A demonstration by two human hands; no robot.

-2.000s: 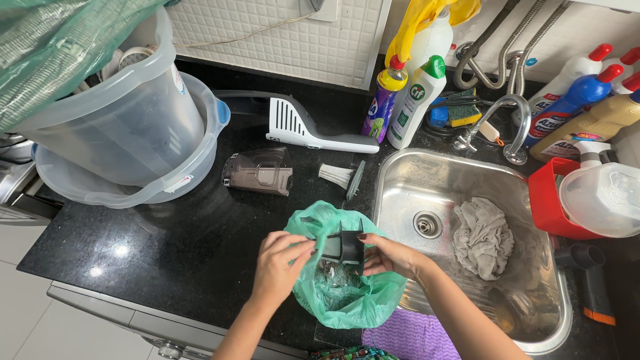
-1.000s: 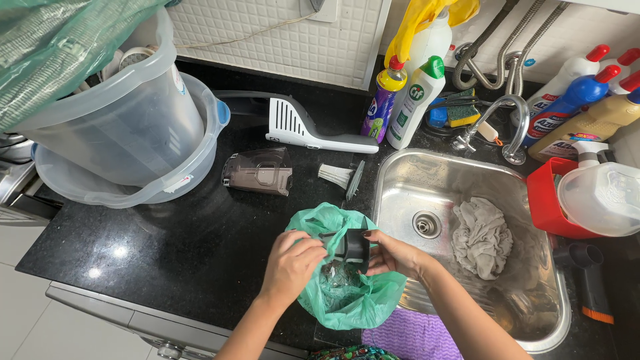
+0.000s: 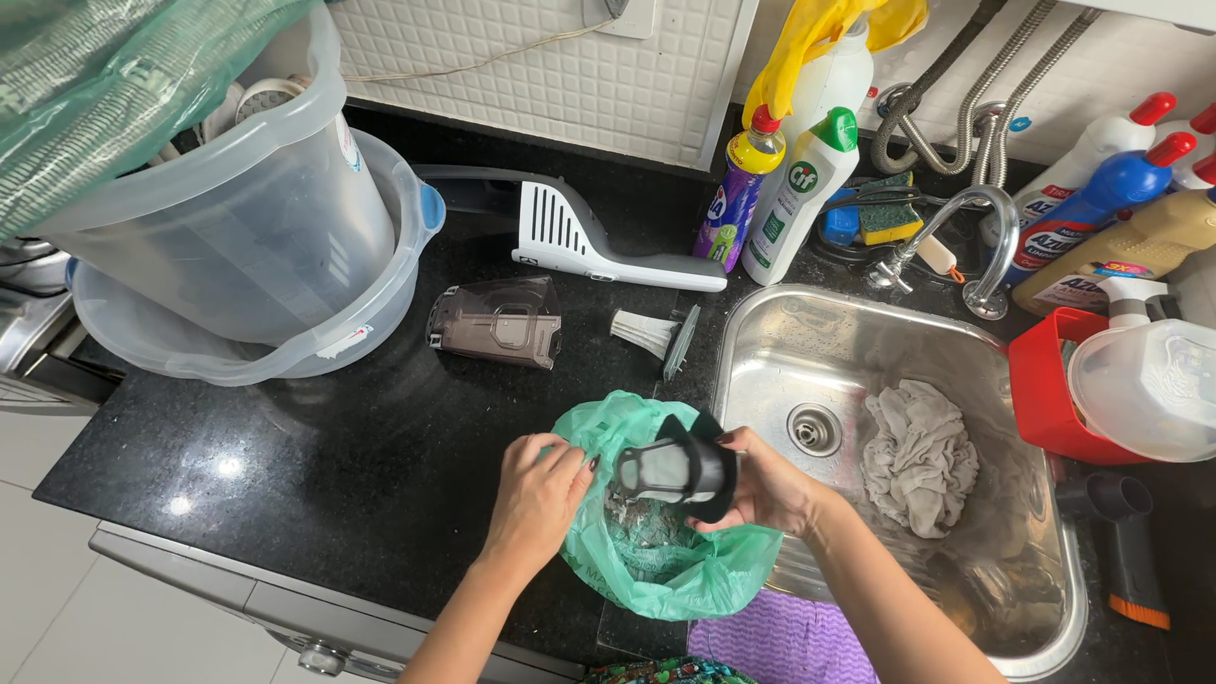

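Note:
My right hand (image 3: pixel 765 484) grips the rim of a black plastic vacuum filter holder with mesh windows (image 3: pixel 665 467), tilted on its side over an open green plastic bag (image 3: pixel 722 575). Grey dust and debris lie inside the bag. My left hand (image 3: pixel 541 499) pinches the bag's left edge, fingertips near the holder. Behind the bag are a white pleated filter with a grey rim (image 3: pixel 651 334) and a translucent dust cup (image 3: pixel 499 323). Farther back lies the white and grey handheld vacuum body (image 3: pixel 589 242).
A steel sink (image 3: pixel 807 351) with a crumpled grey cloth (image 3: pixel 920 461) is at right, below a tap (image 3: pixel 997 237). Cleaning bottles, a red caddy (image 3: pixel 1035 389) and a brush nozzle (image 3: pixel 1130 560) surround it. Nested plastic tubs (image 3: pixel 256 228) stand at left; a purple cloth (image 3: pixel 784 636) lies in front.
The filter holder has turned in my right hand, so its mesh side now shows toward the left. My left hand has moved slightly left, still at the bag's edge.

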